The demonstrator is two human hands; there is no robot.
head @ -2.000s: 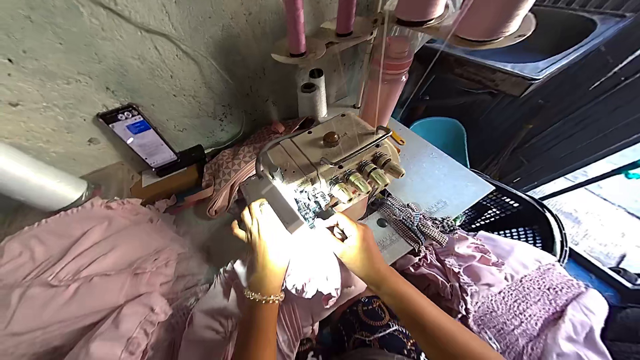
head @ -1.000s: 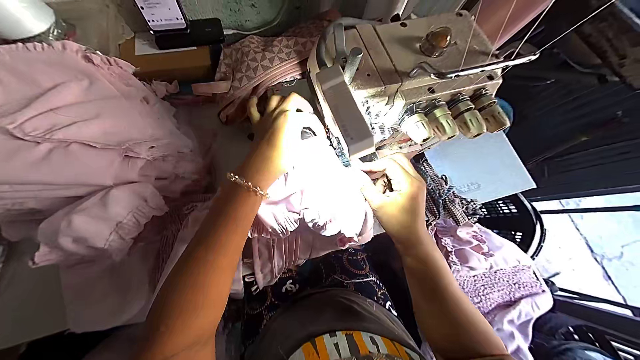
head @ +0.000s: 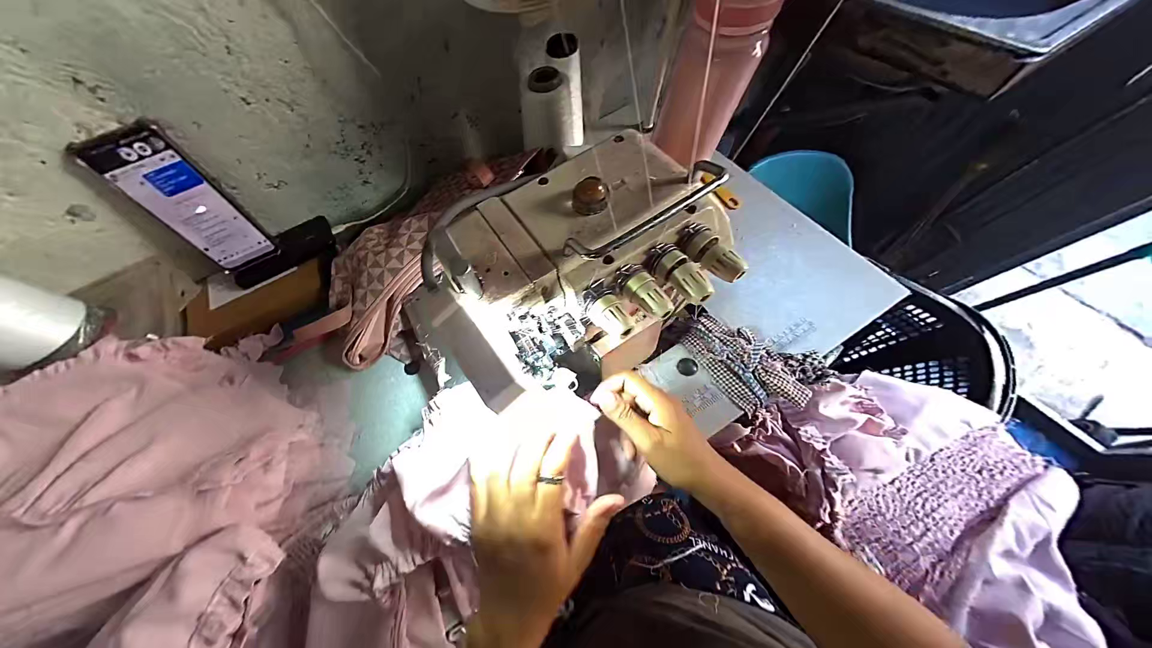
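An overlock sewing machine (head: pixel 576 234) stands at the centre, its front brightly lit. Pink fabric (head: pixel 432 490) lies in front of it, with one edge at the presser-foot area; glare hides the needle. My left hand (head: pixel 531 513), with a ring on one finger, rests flat on this fabric with its fingers spread. To the right of the needle area, my right hand (head: pixel 652 423) pinches the fabric's edge between thumb and fingers.
Pink ruffled garments (head: pixel 162 459) are heaped at left, and smocked pink fabric (head: pixel 945 504) lies at right beside a black basket (head: pixel 954 342). A phone (head: pixel 175 193) leans behind, near thread cones (head: pixel 551 103) and a pink bottle (head: pixel 715 72).
My left hand has moved from beside the machine's left end to the fabric in front of it. My right hand remains near the needle area. The view has shifted.
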